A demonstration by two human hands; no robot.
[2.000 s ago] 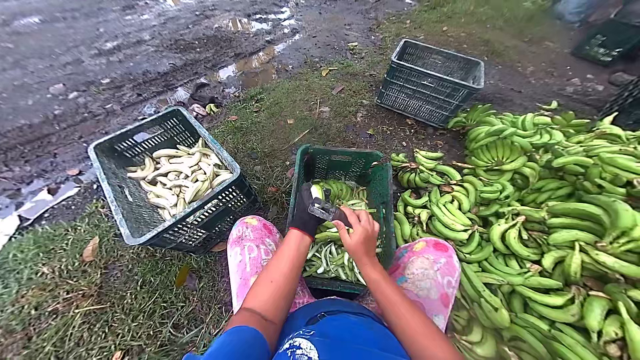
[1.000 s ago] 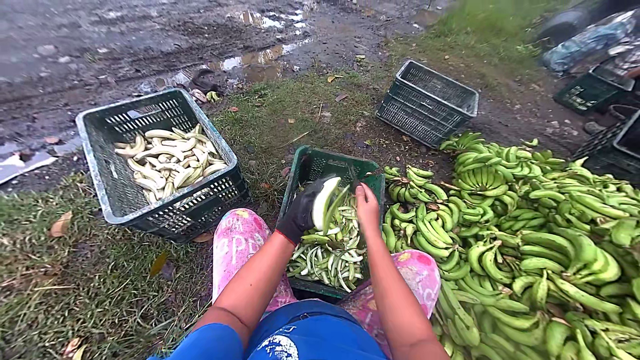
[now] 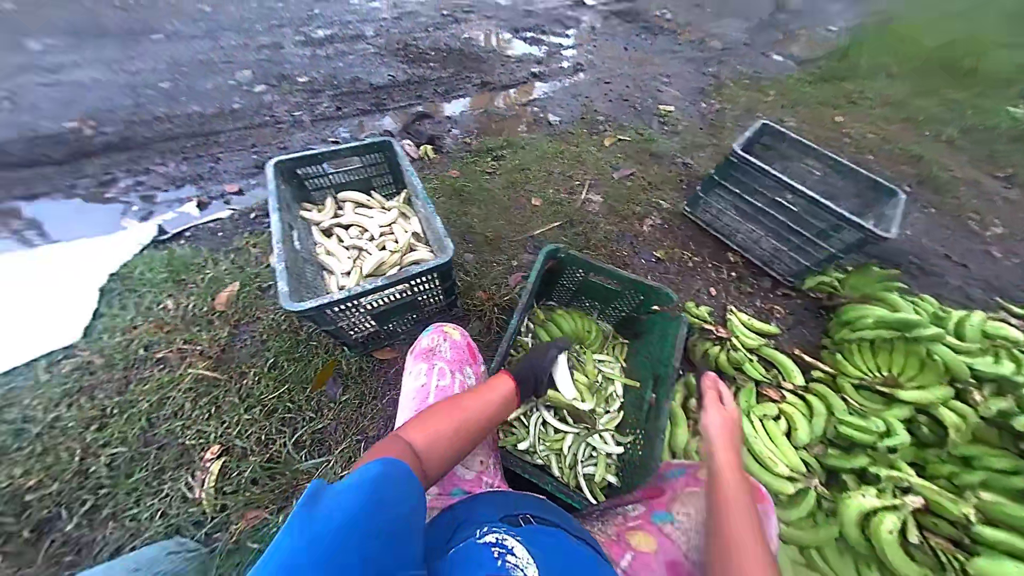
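Observation:
My left hand [image 3: 540, 370], in a dark glove, grips a peeled pale banana [image 3: 564, 376] over the green plastic crate [image 3: 652, 384] between my knees. That crate holds banana peels [image 3: 572, 440] and a bunch of green bananas [image 3: 570, 326] at its far end. My bare right hand [image 3: 720, 412] is just right of the crate, beside the heap of green bananas [image 3: 888, 360]; whether it holds anything cannot be told. At the left, a second crate [image 3: 364, 300] contains many peeled bananas [image 3: 370, 238].
Another dark crate [image 3: 800, 204] stands tilted at the back right, behind the heap. Grass [image 3: 144, 432] covers the ground at the left, with a white sheet [image 3: 56, 288] lying there. Beyond are mud and puddles [image 3: 504, 100].
My right hand has moved away from my left hand to the crate's right side. The banana in my left hand, partly green one second ago, now looks pale. The view has turned left.

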